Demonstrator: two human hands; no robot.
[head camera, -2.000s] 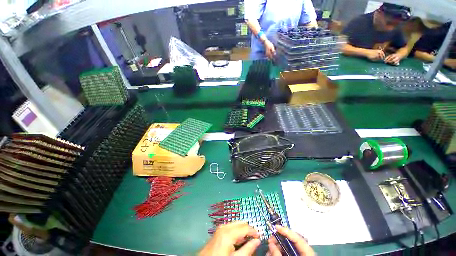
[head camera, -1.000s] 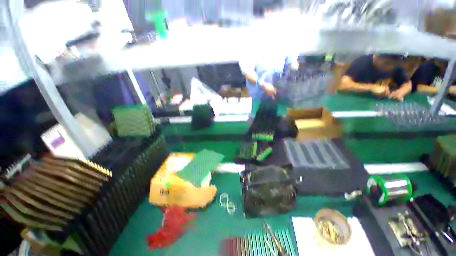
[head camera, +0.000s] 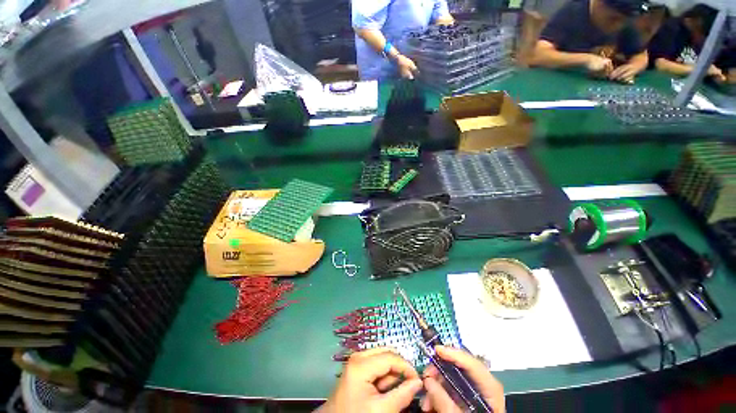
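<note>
My right hand is shut on the soldering iron, whose thin metal tip points up and away over the PCB panel. My left hand is beside it at the panel's near edge, thumb and fingertips together; whether it holds anything is too small to tell. The green-blue PCB panel lies flat on the mat, with red lead wires fringing its left side. My hands hide its near edge. A loose pile of red lead wires lies to the left.
The black fan stands behind the panel. A tip-cleaning pot sits on white paper. The iron stand and solder spool are right; the cardboard box and black rack left. People work opposite.
One second ago the view was blurred, tilted higher, with my hands out of frame. Now both hands show again. The iron still lies over the panel, much as two seconds ago.
</note>
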